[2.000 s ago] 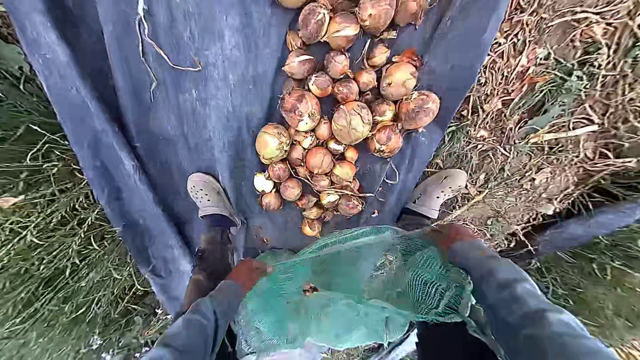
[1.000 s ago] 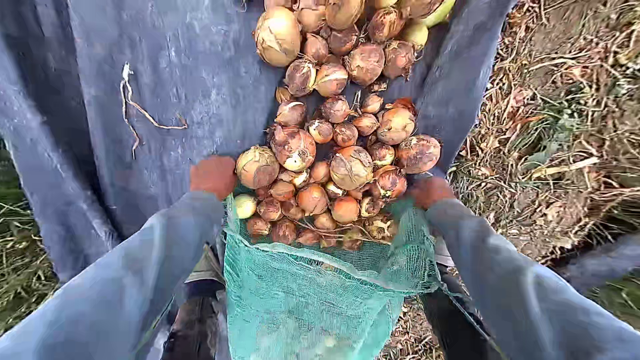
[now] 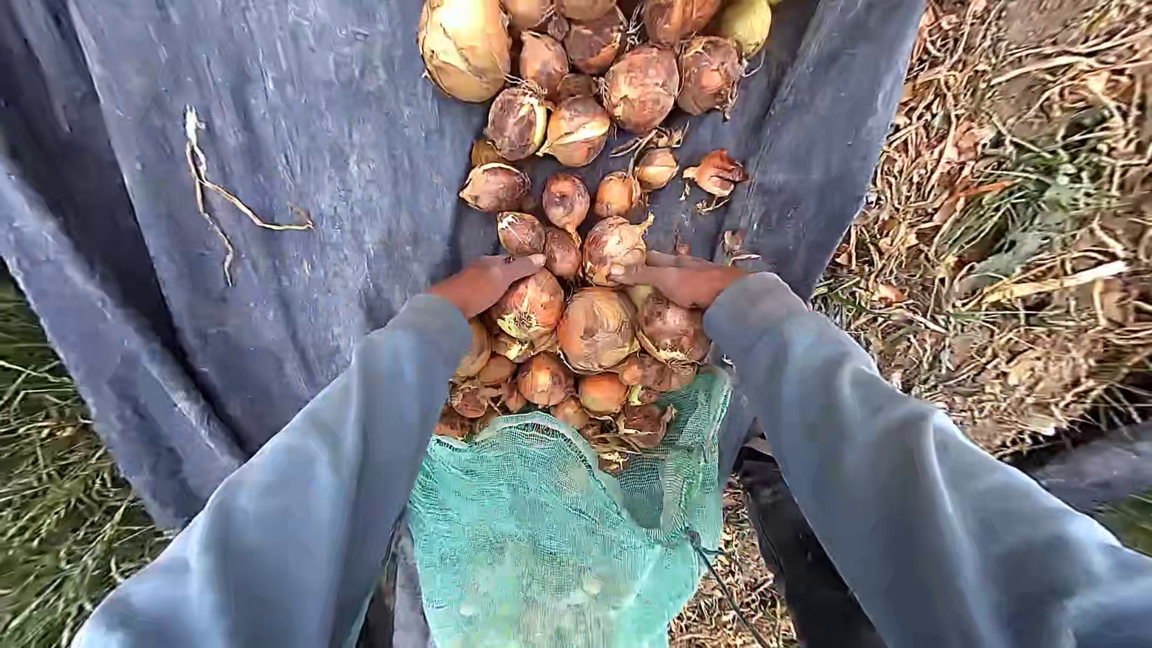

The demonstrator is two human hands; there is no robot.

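Observation:
A heap of onions (image 3: pixel 598 329) lies at the mouth of a green mesh sack (image 3: pixel 540 531), on a dark cloth sheet. My left hand (image 3: pixel 486 283) rests against the heap's left side, its fingertips at the top of a large onion. From the right, my right hand (image 3: pixel 679 277) curls around the far side of the heap, its fingertips touching an onion (image 3: pixel 616 248). Both palms are partly hidden. Smaller onions (image 3: pixel 520 232) sit just beyond the hands. The sack's rim lies against the nearest onions.
More onions (image 3: pixel 641 88) lie farther up the dark sheet (image 3: pixel 342 135). A dry root (image 3: pixel 216 189) rests on its left part. Dry stalks and soil (image 3: pixel 1008 270) border the sheet at right, green grass (image 3: pixel 54 468) at left. A dark cord (image 3: pixel 720 576) hangs from the sack.
Both hands have left the sack's rim seen two seconds ago and moved forward around the onions, now closer together. Onions near the sack have shifted toward it, with a gap opening behind them.

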